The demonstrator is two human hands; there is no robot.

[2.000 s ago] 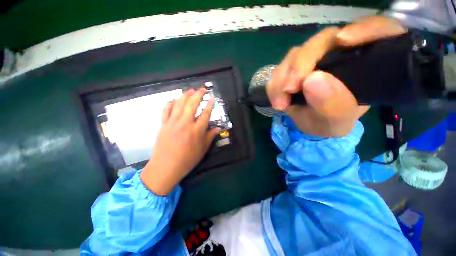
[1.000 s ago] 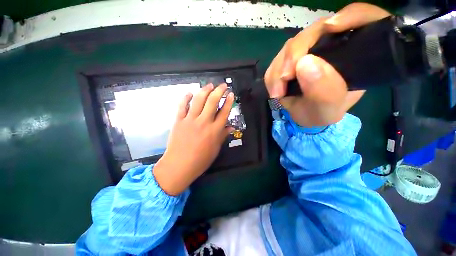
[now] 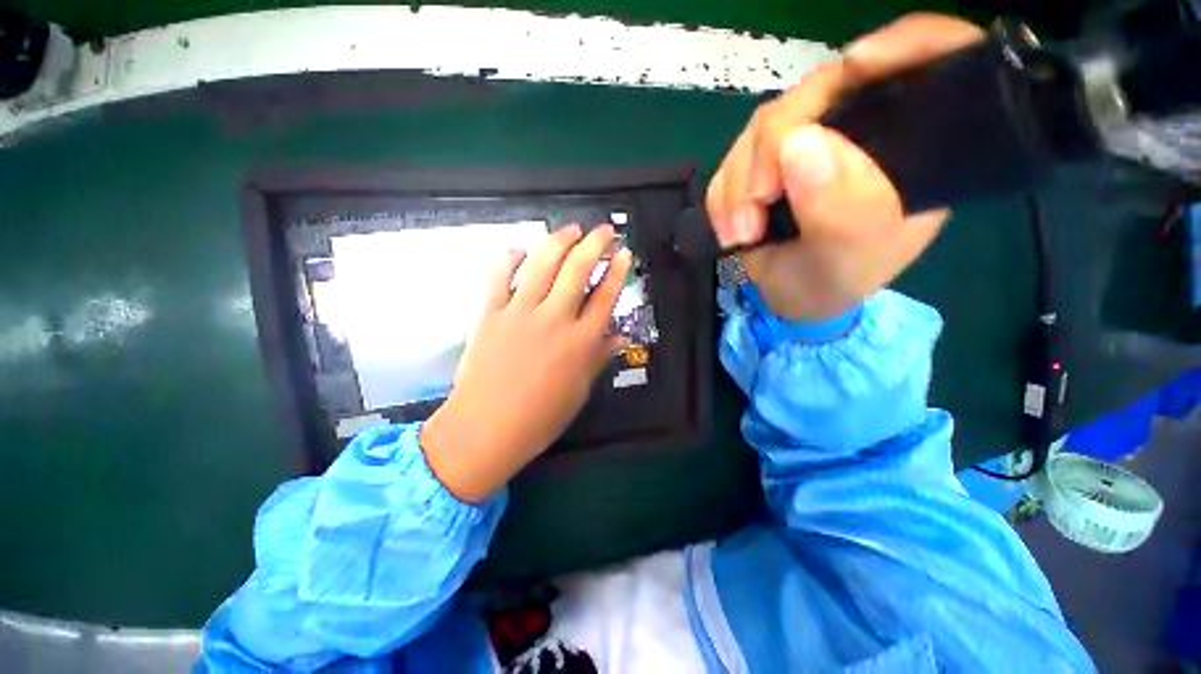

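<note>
The open-backed tablet unit [image 3: 323,356] lies in the black tray [image 3: 266,316] on the green bench. A large white battery [image 3: 408,303] covers most of it, and the circuit board [image 3: 638,329] shows at its right end. My left hand [image 3: 533,349] lies flat with fingers spread over the battery's right part and the board. My right hand [image 3: 830,198] is closed around the black electric screwdriver [image 3: 942,125], whose tip end points left over the tray's right edge. The exact tip is too dark to tell. The screw dish [image 3: 731,270] is mostly hidden behind my right hand and sleeve.
A chipped white rail [image 3: 395,50] runs along the bench's far side. A black cable with a slim box [image 3: 1040,382] and red light lies at the right. A pale green fan [image 3: 1104,503] is at the bench edge. A dark object [image 3: 29,55] shows at the top left.
The tray now appears further right in view than before. The screwdriver's tip end is beside and over the tray's right edge, and the speckled dish is now more covered. My left hand stays on the tablet.
</note>
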